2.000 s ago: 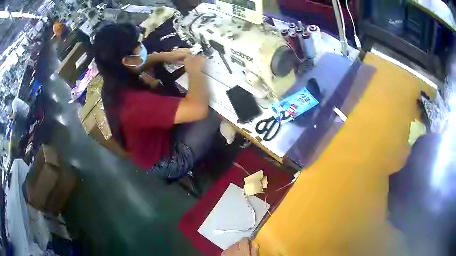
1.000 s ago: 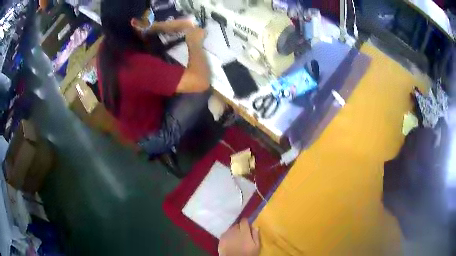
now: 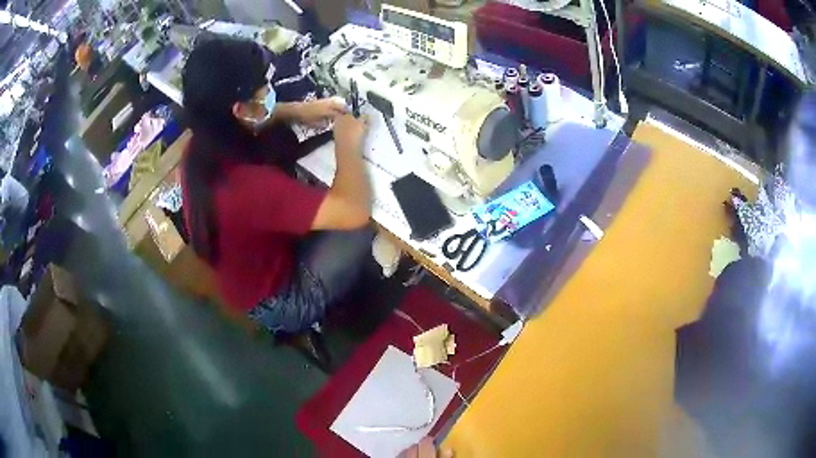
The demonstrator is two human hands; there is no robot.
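Note:
My left hand (image 3: 426,448) is cut off by the bottom edge; only some fingers show, at the near left edge of the yellow-orange table (image 3: 590,340). Whether it holds anything is hidden. My right hand is out of the picture. Beside my left hand, a red cloth-covered stand (image 3: 327,407) bears a white sheet (image 3: 380,398), a small pale yellow piece (image 3: 433,346) and a thin white cord (image 3: 431,402).
A seated person in a red shirt (image 3: 259,224) works at a cream sewing machine (image 3: 429,116). Black-handled scissors (image 3: 465,250), a flat black rectangle (image 3: 421,205) and a blue packet (image 3: 519,211) lie on the machine table. A dark shape (image 3: 725,340) stands right; cartons (image 3: 63,326) stand left.
The view has shifted, so the machine and stand sit lower than one second ago. Less of my left hand shows at the bottom edge. The seated person's hands remain near the machine.

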